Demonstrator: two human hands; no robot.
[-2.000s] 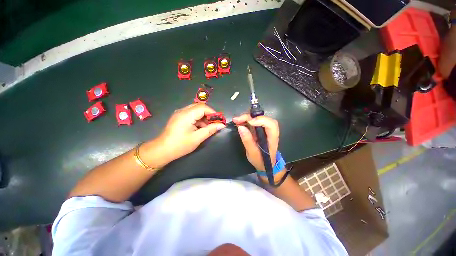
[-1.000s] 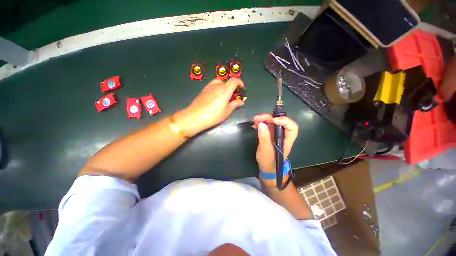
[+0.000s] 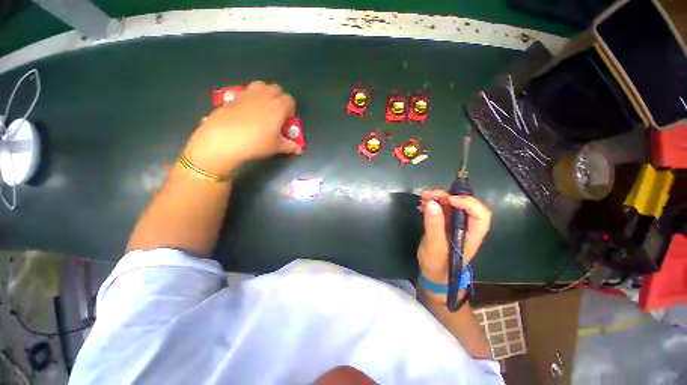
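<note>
My left hand (image 3: 252, 128) is at the left, its thumb and fingers around a red module (image 3: 294, 132) with its silver disc up. Another red module (image 3: 227, 95) lies behind my fingers, partly covered. A pale, glare-washed module (image 3: 305, 188) lies nearer me. Several red modules with gold centres up (image 3: 373, 146) lie in two rows mid-bench. A small white piece (image 3: 420, 159) touches the front right one. My right hand (image 3: 452, 233) holds the black soldering iron (image 3: 458, 203), tip pointing away from me, with a thin dark strand at the fingertips.
A dark mat (image 3: 520, 154) with silver strands and a round tin (image 3: 584, 171) is at the right, beside a yellow-topped black stand (image 3: 648, 189) and red trays (image 3: 667, 278). A white fan (image 3: 19, 150) stands far left. A white rail (image 3: 316, 22) runs behind. A gridded tray (image 3: 501, 331) is below the bench edge.
My left hand has left the gold-centred modules, where one more now lies in the front row, and moved left onto a silver-disc module. The view has shifted left. My right hand still holds the iron.
</note>
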